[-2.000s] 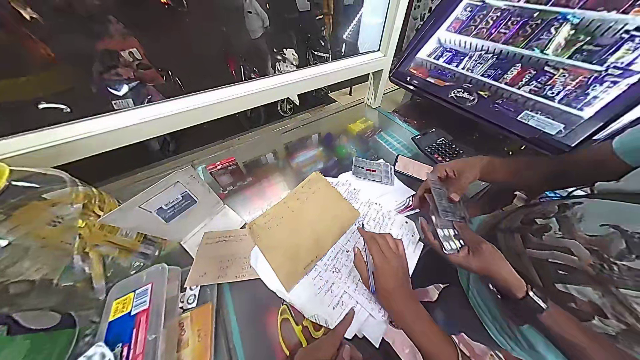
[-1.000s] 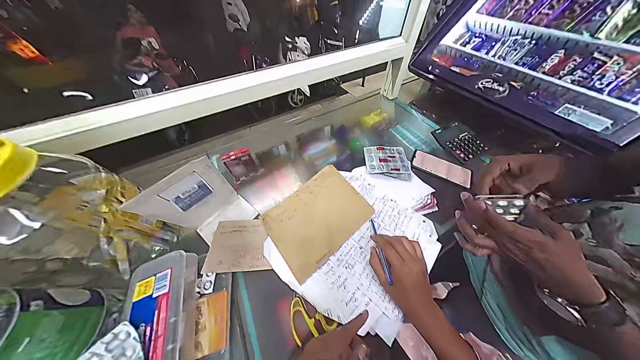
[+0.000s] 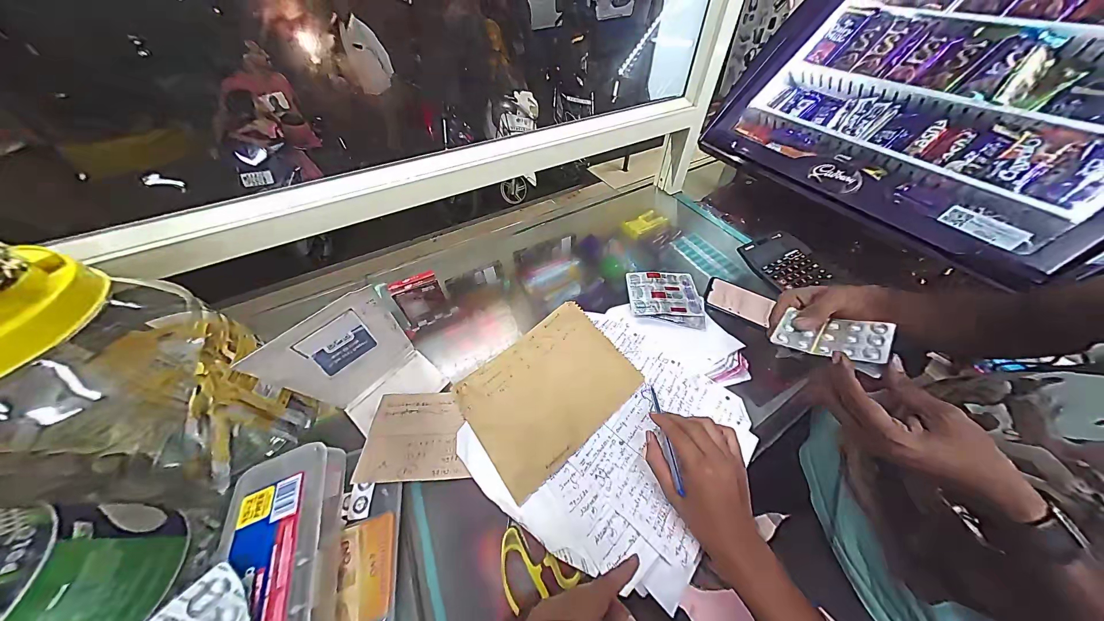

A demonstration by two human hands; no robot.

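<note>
My right hand holds a blue pen over handwritten white sheets. Its upper end points toward the brown envelope lying on the sheets. At the bottom edge, my left hand is partly cut off, its index finger stretched onto the lower part of the sheets, with nothing seen in it. Yellow-handled scissors lie beside it, partly covered. A smaller brown paper with writing touches the envelope's left side. Blister packs with red marks rest at the sheets' top corner.
At right, another person's hands are near a silver blister strip. A phone, calculator and chocolate display stand behind. Left are an opened card folder, plastic box and yellow-lidded jar.
The other person held a blister strip in both hands; now one hand grips it and the other is lower, with fingers spread. My right hand still holds the pen on the sheets.
</note>
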